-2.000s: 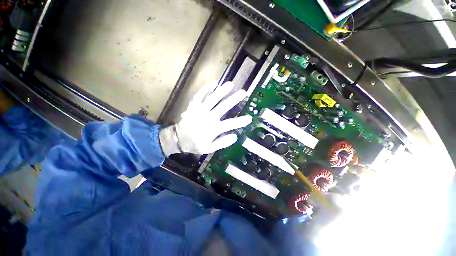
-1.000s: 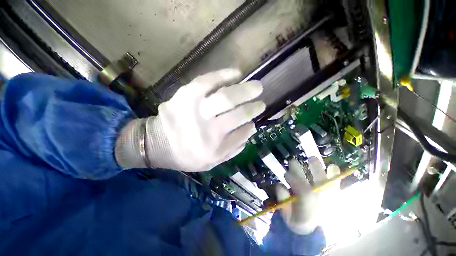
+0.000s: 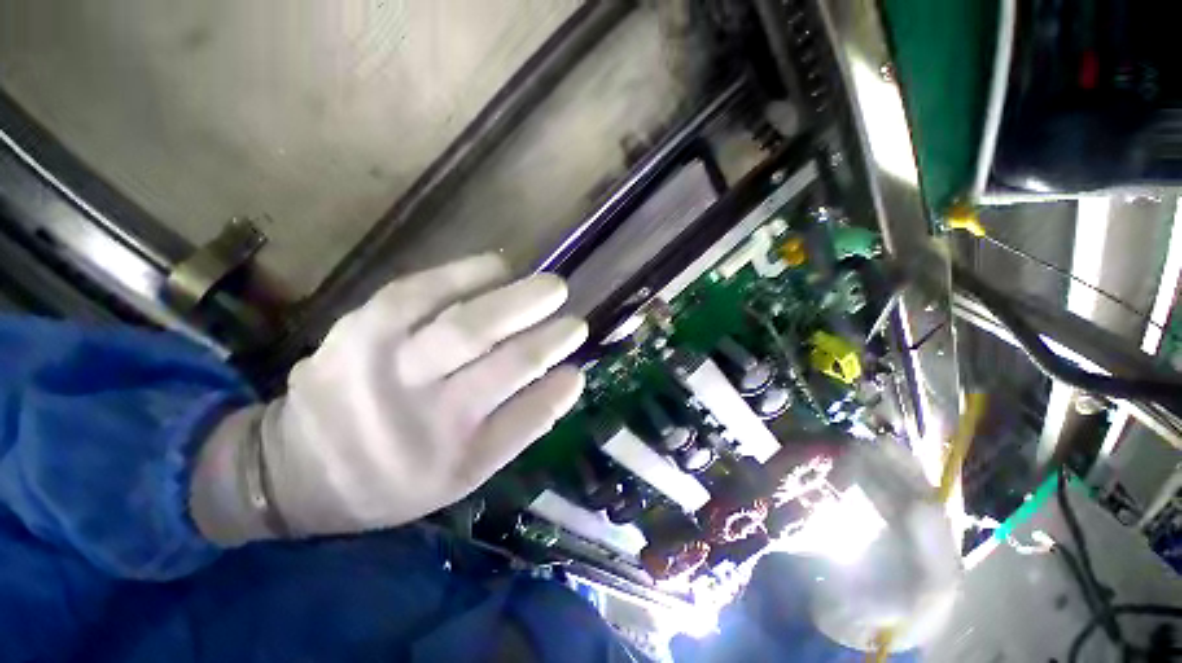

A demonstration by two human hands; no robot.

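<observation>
The green circuit board (image 3: 706, 311) lies in its dark carrier (image 3: 765, 194), with three white bars (image 3: 730, 412), a yellow block (image 3: 835, 356) and copper-red rings (image 3: 744, 521). My left hand (image 3: 389, 402), in a white glove, lies flat over the board's left end and carrier edge, fingers extended, holding nothing visible. My right hand (image 3: 888, 550), gloved, blurred and partly washed out by glare, is at the board's right end. It holds a thin yellow stick (image 3: 961, 447), which shows above and below the hand. The hand hides part of that board end.
A metal rail (image 3: 894, 168) runs along the board's far side. A pale plate (image 3: 298, 117) and a rail with a metal bracket (image 3: 220, 266) are at left. A green mat (image 3: 936, 91) and a dark screen-like object (image 3: 1095, 97) are upper right. Black cables (image 3: 1024, 337) hang at right.
Over the last second, my right hand has moved right, off the white bars, and the stick has turned steeper. My left hand appears lower and further left as the view shifts.
</observation>
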